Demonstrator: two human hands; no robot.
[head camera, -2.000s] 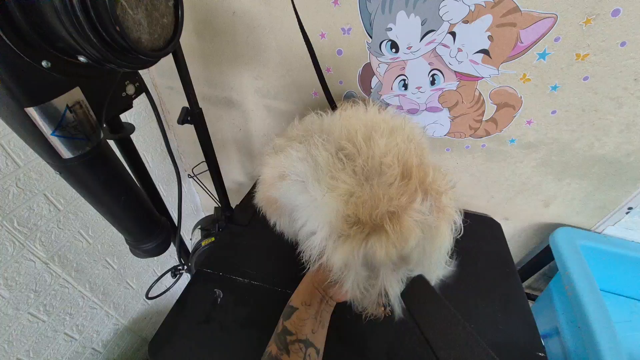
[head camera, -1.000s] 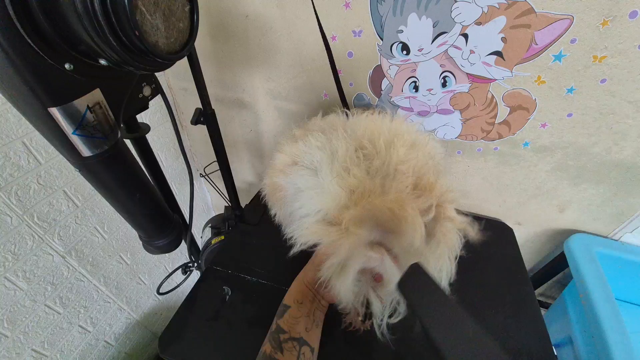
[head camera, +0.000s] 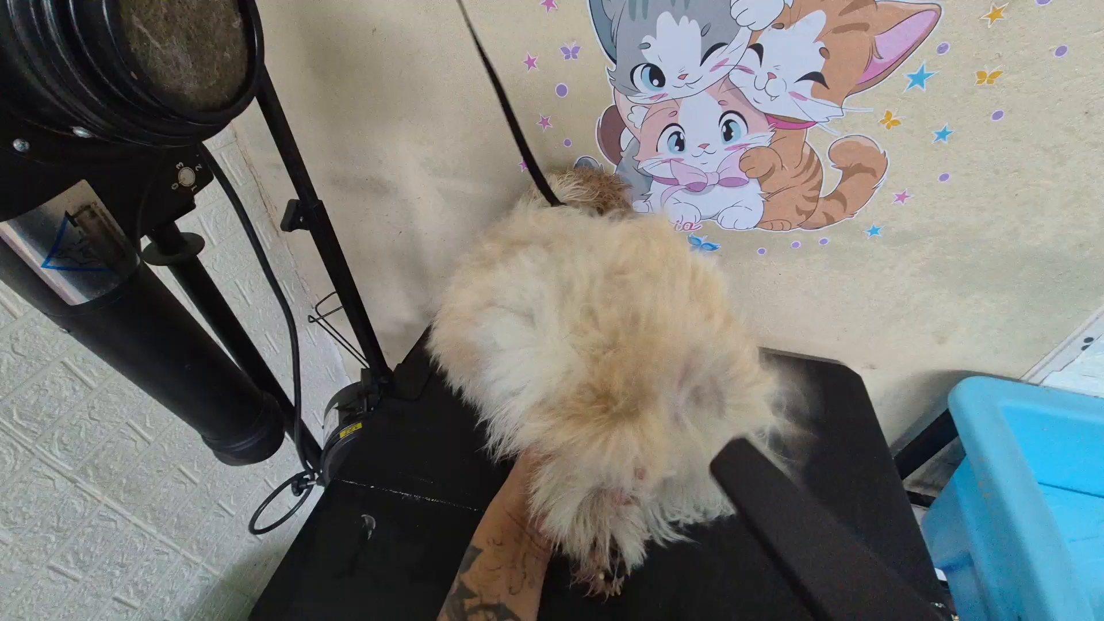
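A fluffy cream and white animal (head camera: 604, 328) stands on the black grooming table (head camera: 397, 535), its rear toward me and its head near the wall. A black tether (head camera: 509, 112) runs up from its neck area. My left hand (head camera: 526, 509) reaches in from below, its fingers hidden under the fur at the hindquarters, so its grip cannot be seen. A black dryer nozzle (head camera: 802, 526) enters from the lower right and points at the fur, which is blown aside. My right hand is out of view.
A large black stand dryer (head camera: 129, 328) with a cable hangs at the left beside its black pole (head camera: 319, 233). A blue plastic tub (head camera: 992, 483) stands right of the table. Behind is a wall with a cartoon cat sticker (head camera: 707, 121).
The nozzle has shifted right relative to the animal. The animal's head top and the tether's lower end now show beyond its back. My left hand remains under the fur.
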